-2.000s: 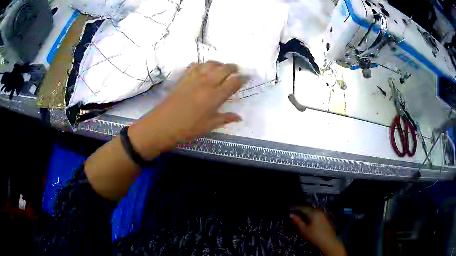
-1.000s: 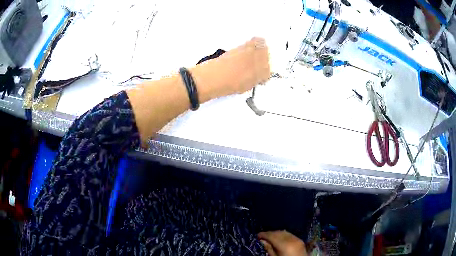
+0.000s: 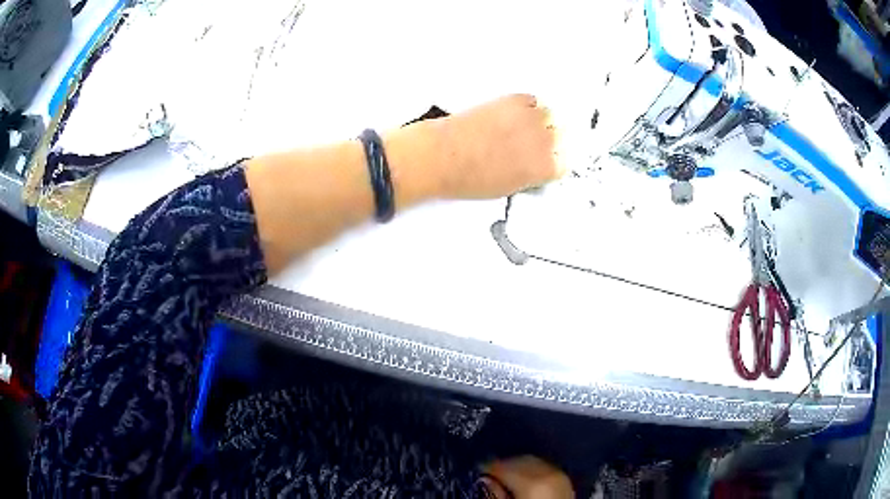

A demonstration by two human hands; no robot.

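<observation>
White padded panels (image 3: 215, 68) lie across the left and middle of the table, overexposed, with faint stitch lines and a dark edge at left. My left hand (image 3: 503, 148), with a dark band at the wrist, rests curled over the white material beside the sewing machine head (image 3: 683, 107). Its fingertips are hidden or washed out, so I cannot tell whether it grips the cloth. My right hand (image 3: 532, 479) is low near my lap, cut off by the bottom edge; its fingers are unclear.
Red-handled scissors (image 3: 760, 331) lie on the right of the table, blades pointing to the machine, with thin dark tools beside them. A ruler strip (image 3: 439, 363) runs along the table's front edge. A blue crate (image 3: 60, 326) is below at left.
My left hand has moved from the panel's front part rightward to beside the machine head and curled. The white panels have spread or shifted left. My right hand appears lower, and the camera view has shifted.
</observation>
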